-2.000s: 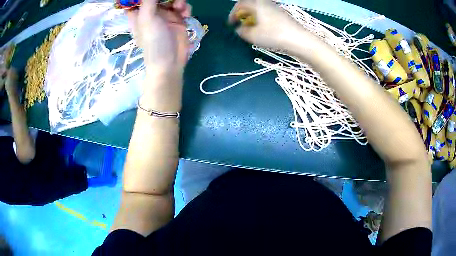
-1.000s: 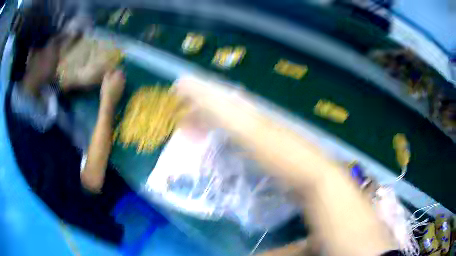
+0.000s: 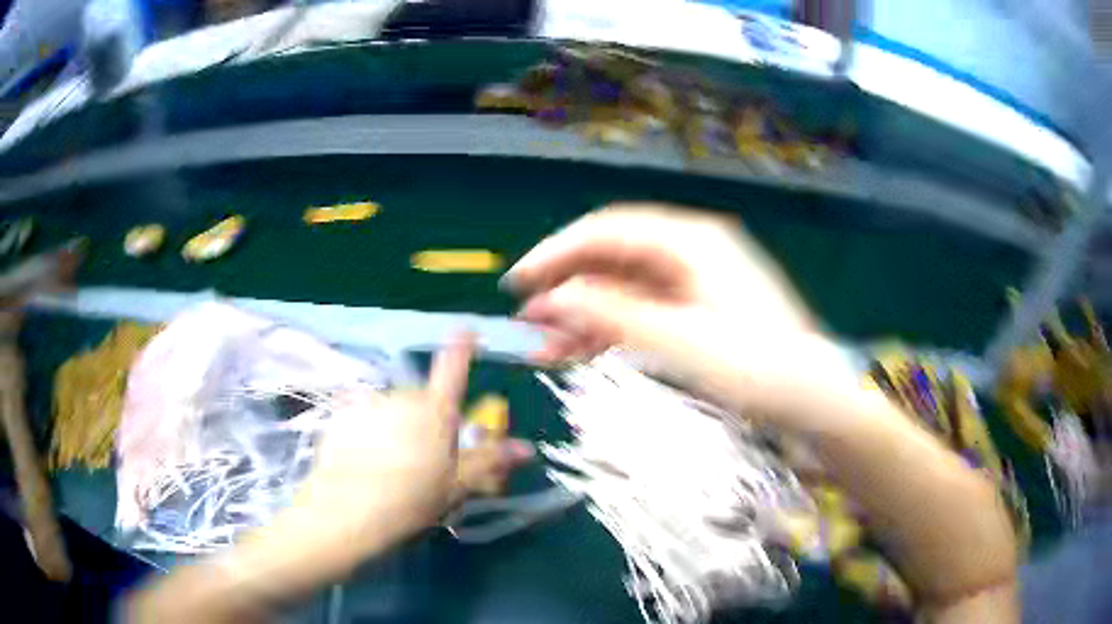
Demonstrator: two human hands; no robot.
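Note:
My left hand (image 3: 421, 445) is blurred at centre-left. It holds a small yellow housing (image 3: 488, 417) between thumb and fingers, with the index finger raised. Which side of the housing shows is too blurred to tell. A white cord loop (image 3: 518, 517) lies just below that hand; whether it is tied to the housing cannot be told. My right hand (image 3: 652, 287) is raised near the pale rail, fingers curved and apart, with nothing visible in it. A heap of white cord loops (image 3: 683, 488) lies below my right forearm.
A clear plastic bag (image 3: 201, 427) with white cords lies at left, beside small yellow parts (image 3: 98, 396). Yellow housings (image 3: 457, 261) lie spaced on the belt beyond the rail (image 3: 342, 323). More yellow units (image 3: 835, 536) are at right. Another person's arm (image 3: 24, 451) shows at far left.
The view has swung from the left back towards the front. My left hand now shows with a yellow housing. My right hand is now raised by the rail, with its fingers apart.

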